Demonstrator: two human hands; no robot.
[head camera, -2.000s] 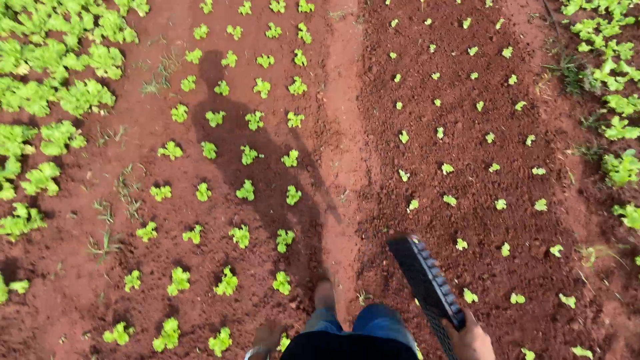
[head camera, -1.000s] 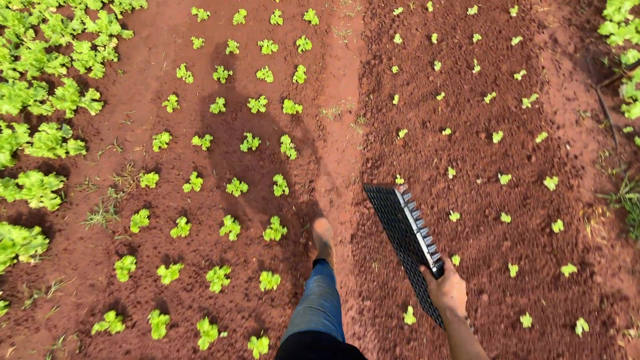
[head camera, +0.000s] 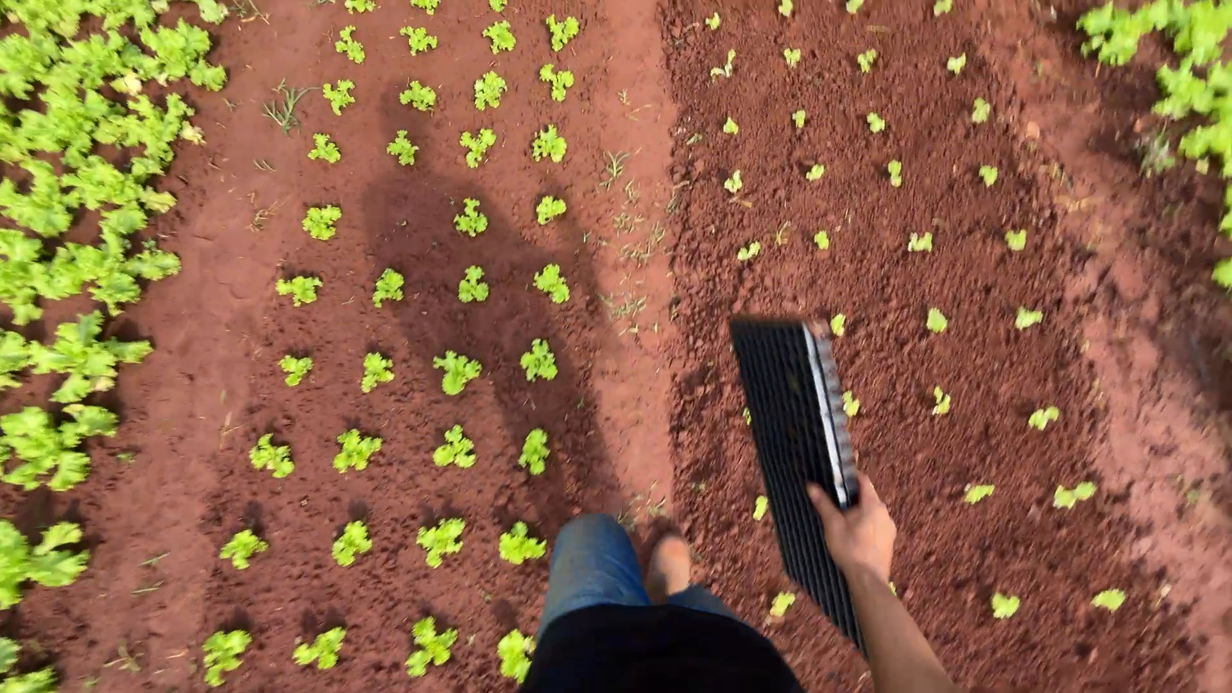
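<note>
My right hand (head camera: 859, 531) grips a black plastic seedling tray (head camera: 794, 443) by its edge, at the lower right of the view. The tray hangs tilted on its side over the right-hand bed, its thumb-side face dark and ribbed and its rim catching the light. Whether any cells hold seedlings cannot be told. Small pale-green seedlings (head camera: 936, 320) stand in rows in the bed around and beyond the tray. My left hand is out of view.
A narrow path of packed red soil (head camera: 630, 385) runs between the beds, with my foot (head camera: 669, 566) on it. Larger young lettuces (head camera: 456, 372) grow in rows at the left. Dense lettuce (head camera: 87, 356) borders the far left, with more leafy plants (head camera: 1193, 87) at the upper right.
My legs have shifted in stride, and a knee now shows raised beside the foot. The tray stays in my right hand, its angle changed. The view has moved along the beds.
</note>
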